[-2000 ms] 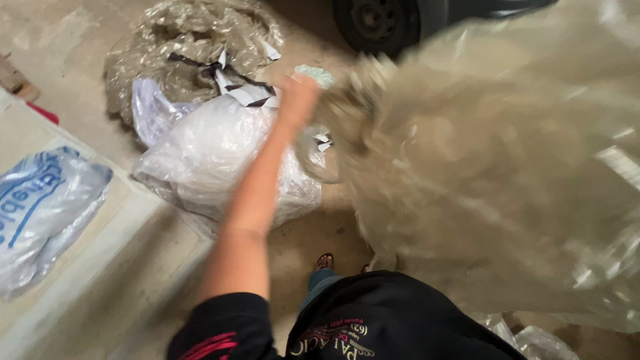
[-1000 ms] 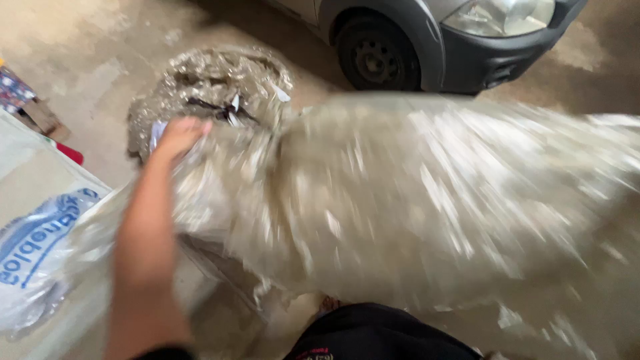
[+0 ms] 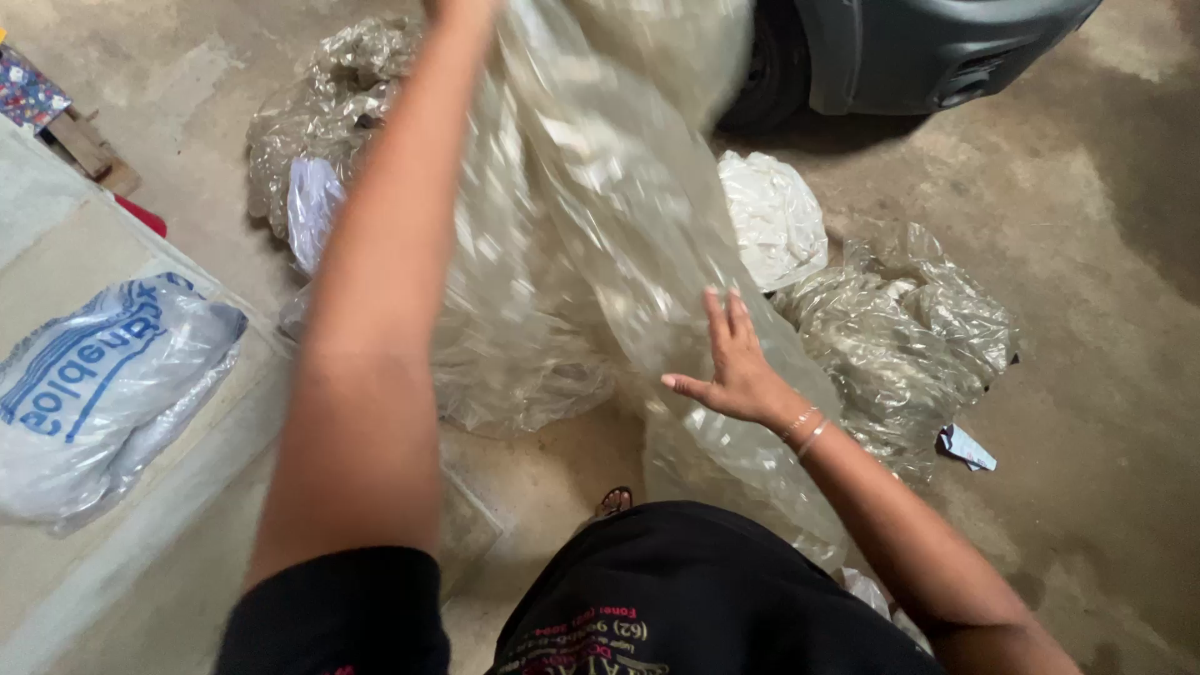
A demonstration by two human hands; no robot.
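Note:
A large sheet of clear plastic film [image 3: 600, 225] hangs, blurred by motion, from the top of the view down to my body. My left arm reaches up beside it; only a blurred edge of my left hand [image 3: 461, 9] shows at the top border, so its fingers and grip are hidden. My right hand [image 3: 736, 370], with bracelets at the wrist, lies against the film's lower right part, its fingers extended and spread and not closed on it.
Crumpled clear film [image 3: 319, 122] lies at upper left, more film [image 3: 900, 347] at right beside a white plastic bag [image 3: 773, 220]. A printed plastic bag [image 3: 112, 394] rests on a pale ledge [image 3: 202, 469]. A car bumper [image 3: 937, 56] and tire stand at the top. A paper scrap [image 3: 967, 448] is on the floor.
My left hand has gone up to the top border. My right hand has come into view against the film. The film, earlier spread across the right side, now hangs down the middle.

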